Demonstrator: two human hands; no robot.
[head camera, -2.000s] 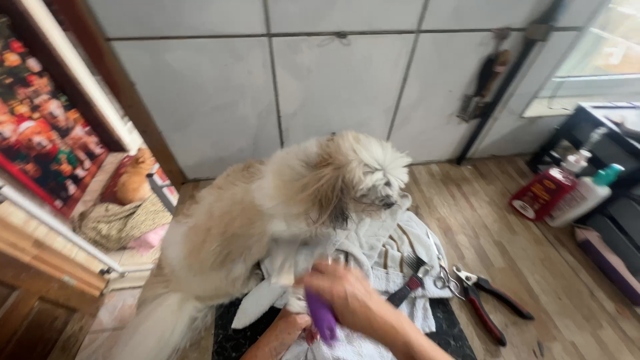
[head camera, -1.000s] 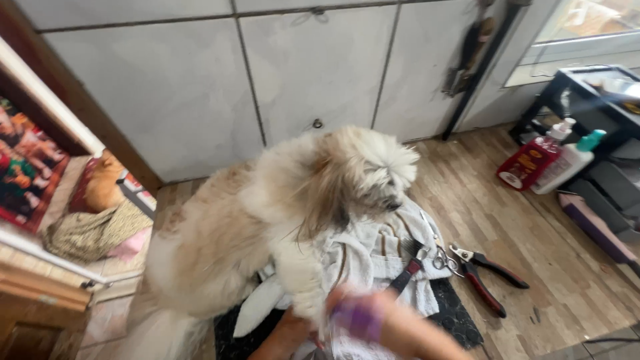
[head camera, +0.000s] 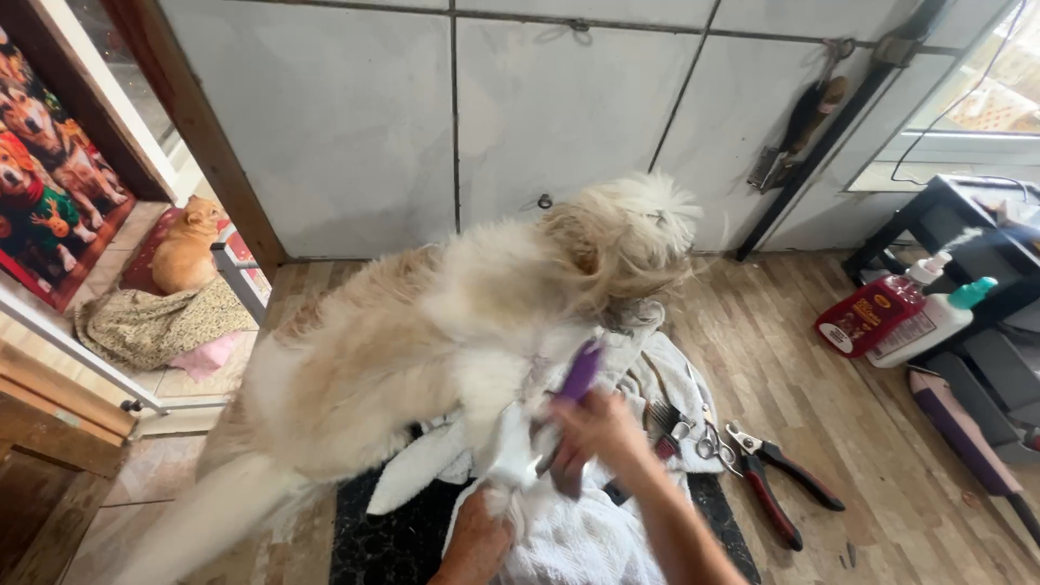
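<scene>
A long-haired cream and tan dog (head camera: 406, 333) is on the wood-pattern surface, its head turned toward the wall. My left hand (head camera: 481, 528) grips the lower end of the dog's white-furred leg (head camera: 487, 398). In my right hand (head camera: 589, 431) is a purple-handled grooming tool (head camera: 582, 372), held up against the fur beside the leg; its working end is blurred. Beneath the leg lies a white towel (head camera: 577, 528). A metal comb (head camera: 665, 416), a pair of scissors (head camera: 715, 447) and nail clippers with red and black handles (head camera: 776, 479) rest to the right of my right hand.
A red pump bottle (head camera: 869, 317) and a white bottle with a teal cap (head camera: 922, 333) stand at the right, near a black rack (head camera: 951, 211). Tools hang on the tiled wall (head camera: 561, 122). On the floor at left, a small tan dog (head camera: 185, 252) lies near a blanket (head camera: 162, 321).
The dog's head has lifted and turned toward the wall. The purple tool has swung upward from low beside my left hand to near the dog's chest.
</scene>
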